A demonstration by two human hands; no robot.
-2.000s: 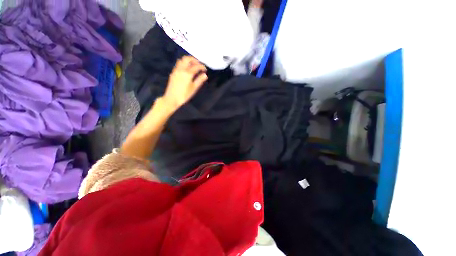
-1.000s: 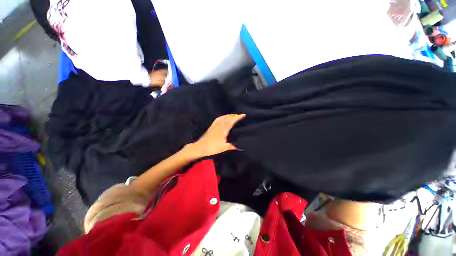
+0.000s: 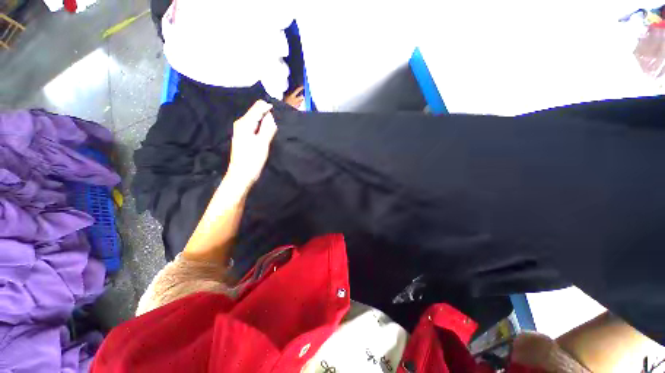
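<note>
A large black garment (image 3: pixel 452 182) lies stretched from the left over my lap and across the white table to the right edge of the view. My left hand (image 3: pixel 253 138) pinches its upper edge near the left end, fingers closed on the cloth. More black cloth (image 3: pixel 182 138) lies gathered beyond and left of that hand. Of my right arm only the forearm shows at the lower right; the right hand is hidden by the cloth or cut off by the picture's edge.
The white table (image 3: pixel 510 51) with a blue edge (image 3: pixel 427 79) is ahead and right. Purple garments (image 3: pixel 44 240) are heaped at the left beside a blue crate (image 3: pixel 98 218). Another person's fingers (image 3: pixel 294 96) show by a blue-edged crate ahead. A clear plastic bag (image 3: pixel 651 49) lies far right.
My left hand has moved up and left from the middle of the cloth to its upper edge. The black garment is now drawn flatter and straighter towards the right.
</note>
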